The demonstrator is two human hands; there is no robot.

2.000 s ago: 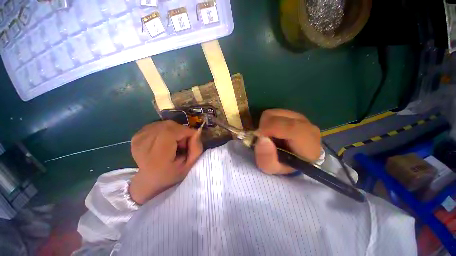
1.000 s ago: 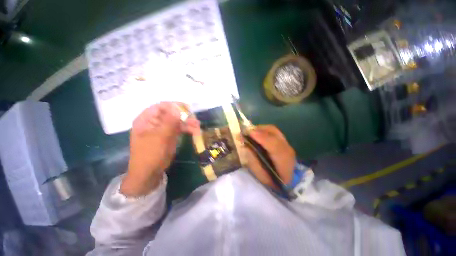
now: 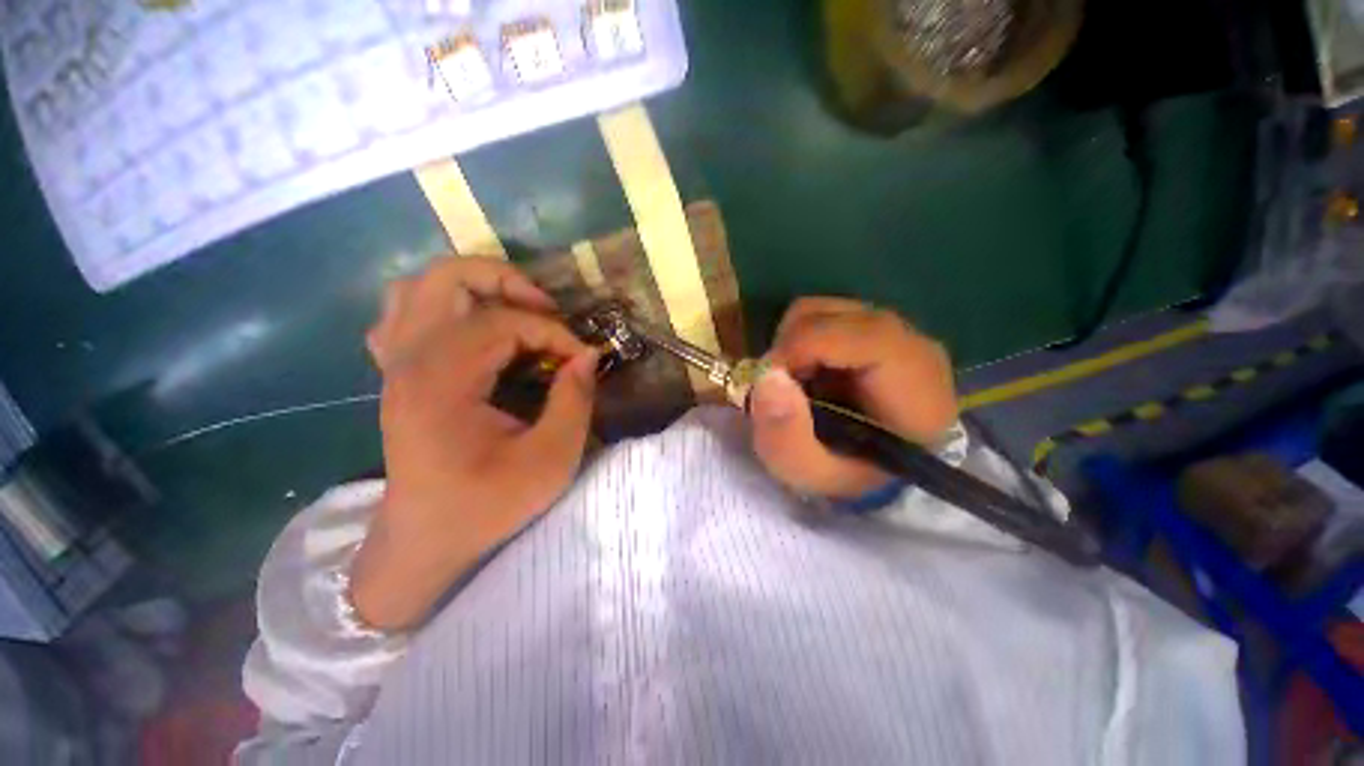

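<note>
My right hand [image 3: 853,392] holds the soldering iron [image 3: 942,482] like a pen, its tip at the small electronic assembly [image 3: 610,332]. The assembly lies on the brown work pad [image 3: 718,270], partly hidden by my left hand. My left hand [image 3: 482,392] is at the assembly's left side, thumb and fingertips pinched near the iron's tip. The thin solder wire [image 3: 284,413] runs in from the left to my left hand; its end at the fingertips is hard to make out. Two cream tape strips [image 3: 658,225] cross the pad.
A white blister tray [image 3: 255,150] with small silver-white cells [image 3: 531,53] lies at the upper left. A round yellowish cleaner pot [image 3: 875,68] with metal wool stands at the top. A black cable [image 3: 1144,225] hangs right of it. A blue frame [image 3: 1197,554] is at the right.
A second ago my left hand was at the tray and the iron was off the assembly. Now both hands are back at the assembly. The view has shifted too.
</note>
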